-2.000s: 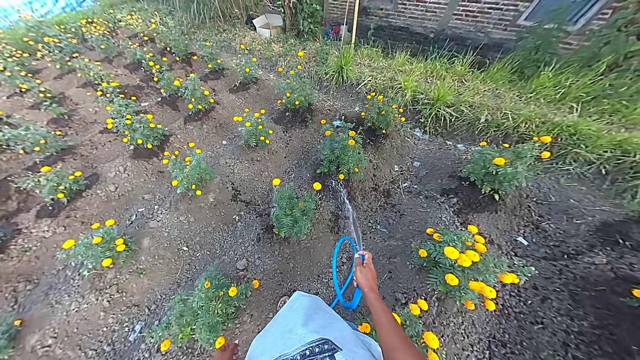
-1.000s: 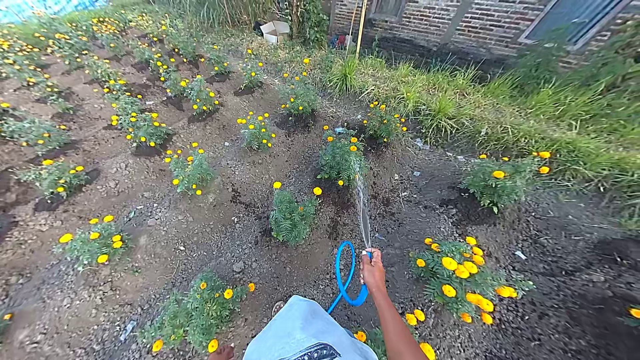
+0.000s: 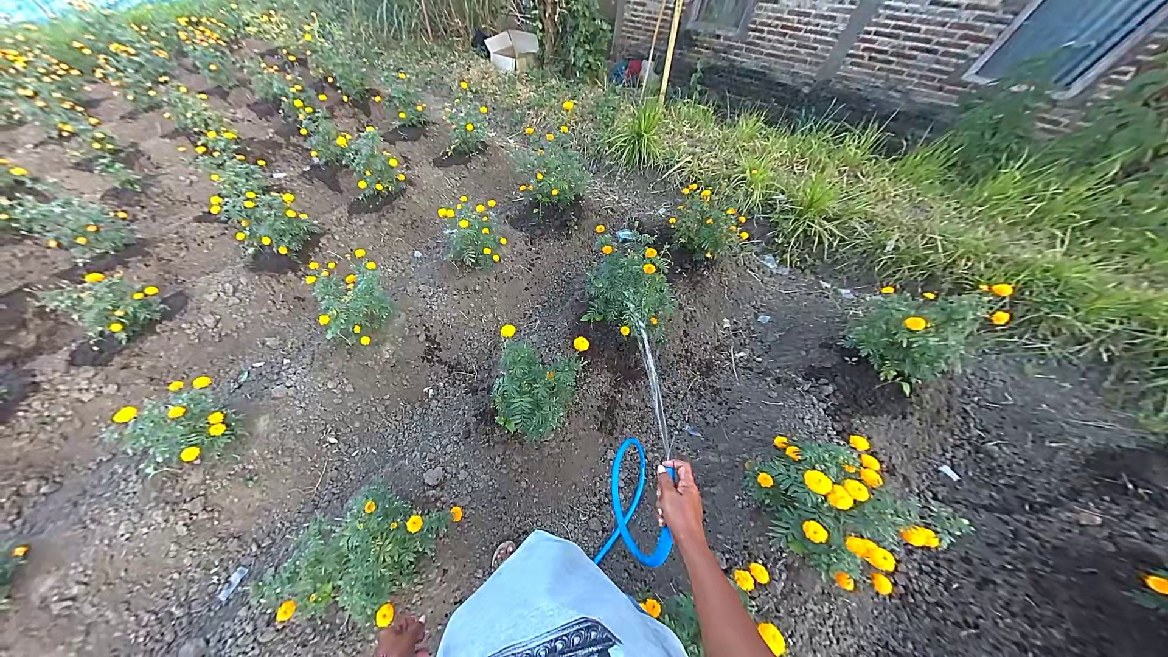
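My right hand (image 3: 680,497) is closed around the end of a blue garden hose (image 3: 618,493), which loops just left of the wrist. A stream of water (image 3: 654,388) runs from the hose end up to the base of a marigold plant (image 3: 628,285) with orange-yellow blooms. Left of the stream stands a marigold plant (image 3: 532,391) with two yellow blooms above it. A fuller marigold plant (image 3: 839,506) grows to the right of my hand. My left hand is not in view; at the bottom left, by the light shirt, is skin that looks like part of a foot.
Rows of marigolds (image 3: 269,219) grow in bare soil toward the upper left. Long grass (image 3: 812,210) borders the bed before a brick wall (image 3: 894,55). Two poles (image 3: 672,50) and an open cardboard box (image 3: 513,50) are at the far edge. Another marigold (image 3: 917,338) stands right.
The water stream first met the ground near the middle marigold's base; it now reaches that plant's lower leaves. My right hand still holds the hose, whose loop has shifted in shape.
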